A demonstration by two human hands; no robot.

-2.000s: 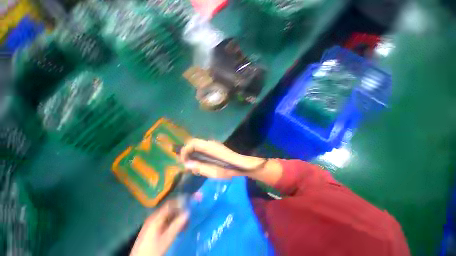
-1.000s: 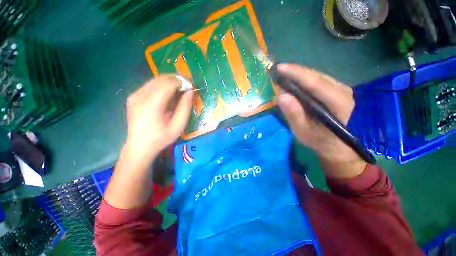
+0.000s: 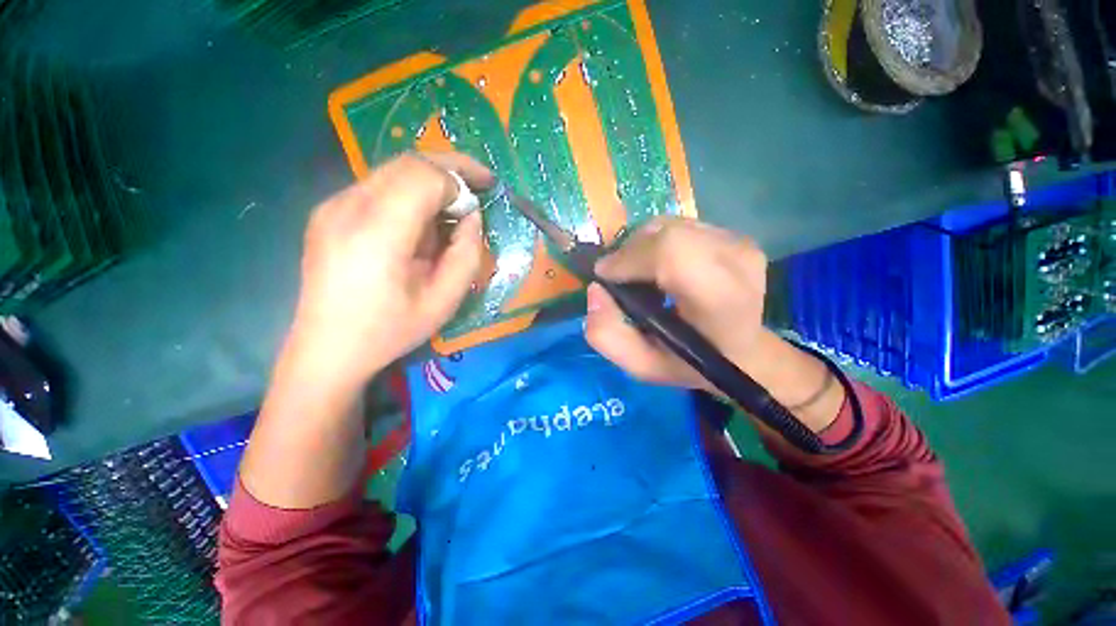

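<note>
A green circuit board lies solder side up in an orange fixture in front of me. My right hand holds a black soldering iron like a pen; its metal tip reaches left over the board to near my left fingertips. My left hand is over the board's left edge, thumb and fingertips pinched together, with a white wrap on one finger. A thin wire shows faintly at the fingertips; how it runs through the hand is hidden.
A round tin of silvery wire wool is at the top right, beside dark items. Blue crates with boards stand at the right below the bench edge. Stacked green boards are at the left. More boards lie at the lower left.
The soldering iron has moved left across the board, from its right side to my left fingertips. The view has shifted slightly. Both hands keep their hold.
</note>
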